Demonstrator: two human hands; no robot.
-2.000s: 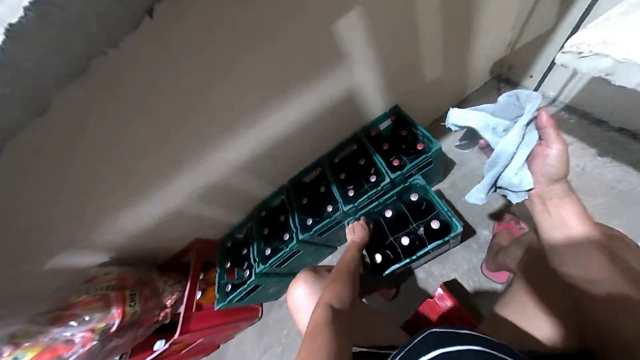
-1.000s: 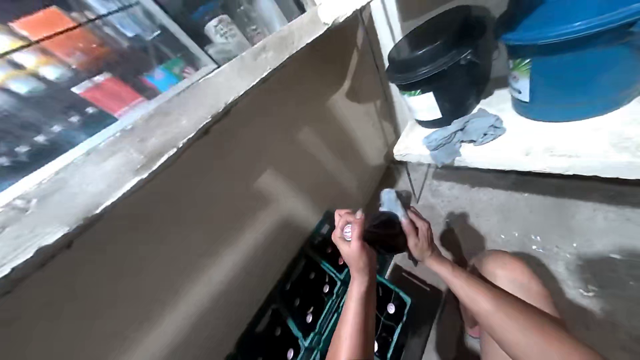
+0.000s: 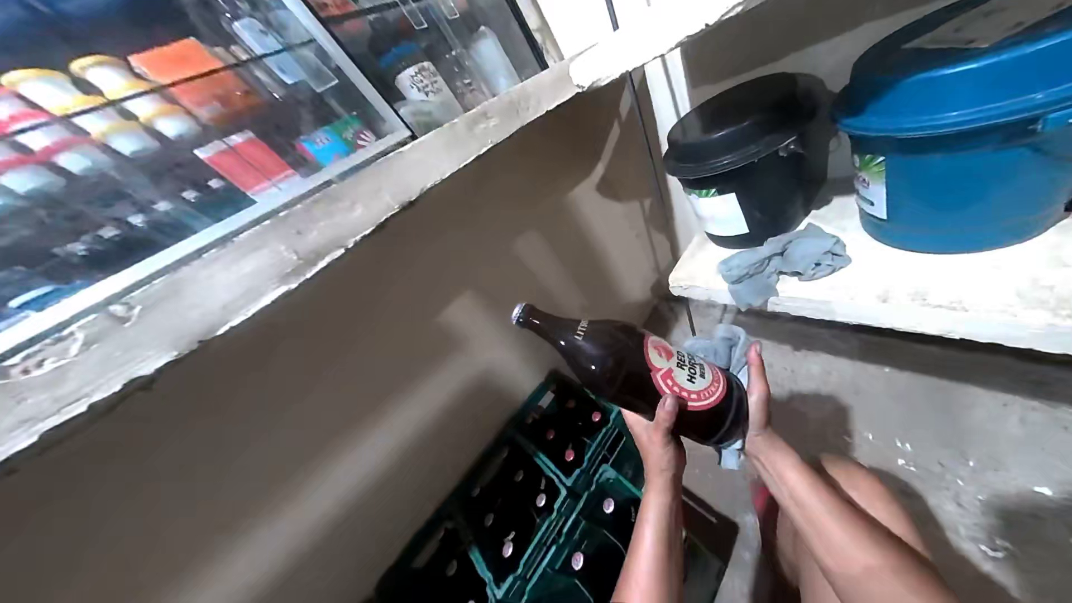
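Observation:
A capped brown glass beer bottle (image 3: 620,368) with a red and white Red Horse label lies tilted in the air, its neck toward the upper left. My left hand (image 3: 657,440) holds its body from below, thumb over the label's edge. Against the bottle's base, my right hand (image 3: 758,398) presses a light blue cloth (image 3: 724,347), which partly shows behind the bottle. Green plastic crates (image 3: 481,557) of capped bottles stand below, beside my left forearm.
A second grey-blue cloth (image 3: 787,260) hangs over the edge of a white ledge (image 3: 921,293). Behind it stand a black lidded bucket (image 3: 745,159) and a blue lidded tub (image 3: 963,184). A glass display case (image 3: 193,126) is at the upper left, above the brown wall (image 3: 335,377).
The view has swung over to the ledge and display case. My left hand, earlier at a crate, now holds the bottle. Since one second ago the bottle has turned, so its label shows.

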